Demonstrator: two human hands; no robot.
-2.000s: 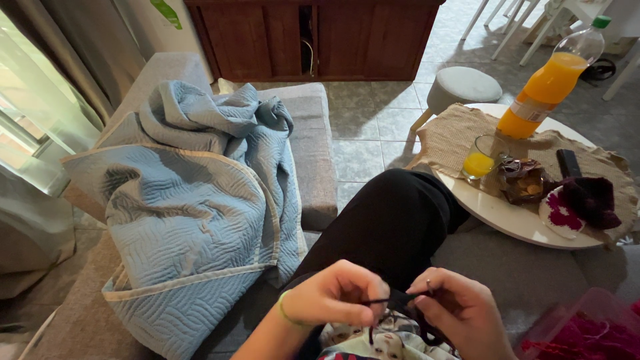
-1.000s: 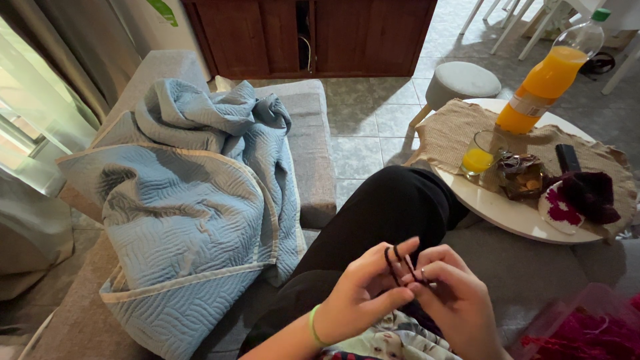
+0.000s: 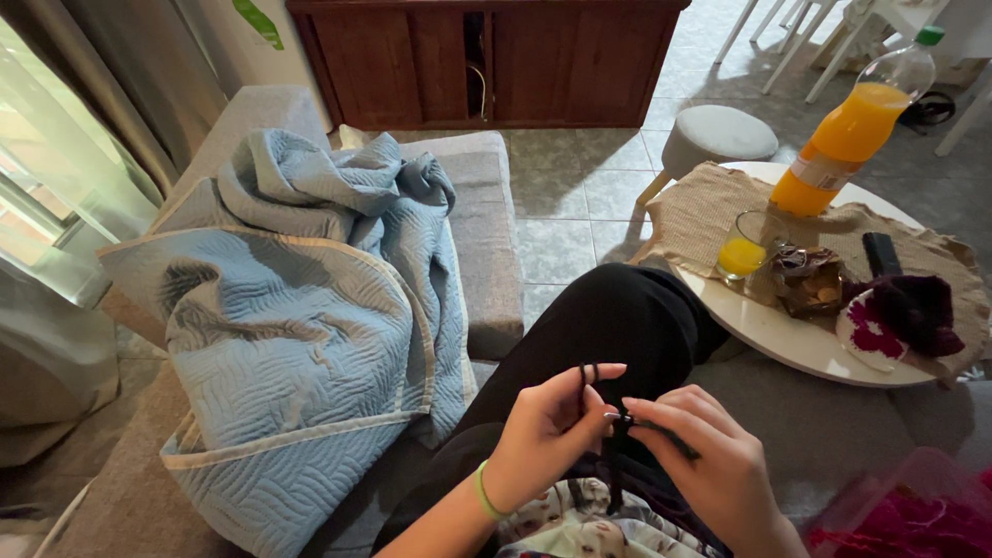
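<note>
Black yarn (image 3: 589,381) wraps around the raised index finger of my left hand (image 3: 546,422), which has a green band at its wrist. My right hand (image 3: 701,446) pinches a thin crochet hook (image 3: 614,416) whose silvery tip points left, close to my left thumb. Between the fingertips of both hands sits a small dark piece of yarn work (image 3: 625,420), and a dark strand (image 3: 616,473) hangs below it. Most of the hook's handle is hidden by my right hand. Both hands are above my lap, over a patterned cloth (image 3: 597,523).
A blue quilt (image 3: 287,333) lies on the grey sofa at left. The round white table (image 3: 744,322) at right bears a bottle of orange drink (image 3: 845,147), a glass (image 3: 742,252), a snack bag (image 3: 810,287) and dark yarn (image 3: 914,314). A container of magenta yarn (image 3: 911,511) is at lower right.
My left index finger has swung from upright to pointing right, with yarn still around it. My fingertips have shifted, and the hook's tip now shows between the hands.
</note>
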